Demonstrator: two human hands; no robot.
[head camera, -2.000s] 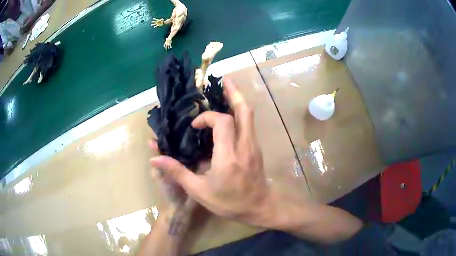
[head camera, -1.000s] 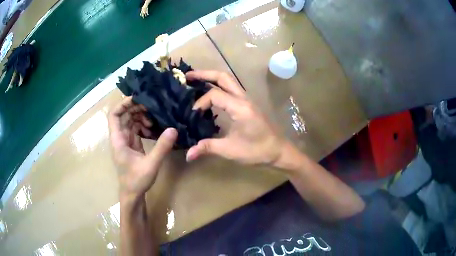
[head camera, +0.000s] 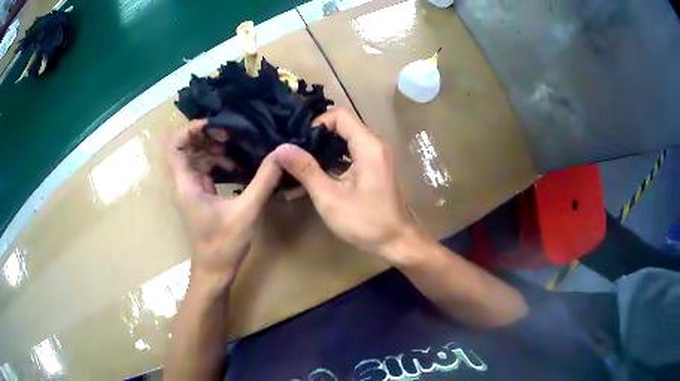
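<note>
A black figure assembly (head camera: 257, 111), a ragged feathery mass, is held above the tan bench. A cream leg and foot (head camera: 248, 45) sticks up from its far side, with a shorter cream part beside it. My left hand (head camera: 216, 201) is bare and grips its left side. My right hand (head camera: 361, 178) is bare and grips its right side. Both thumb tips meet on the near face of the mass. The fingertips behind it are partly hidden.
A white glue bottle (head camera: 419, 79) with a yellowish nozzle stands on the bench (head camera: 477, 119) at right. A second white bottle is cut off at the top edge. Another black figure (head camera: 46, 37) lies on the green belt (head camera: 112, 67). A grey metal surface (head camera: 581, 74) and red stool (head camera: 570, 212) are at right.
My right hand has left the assembly's upper side and both thumbs now press together at its near face. The mass is turned and sits higher in view. The cream figure on the belt is out of view.
</note>
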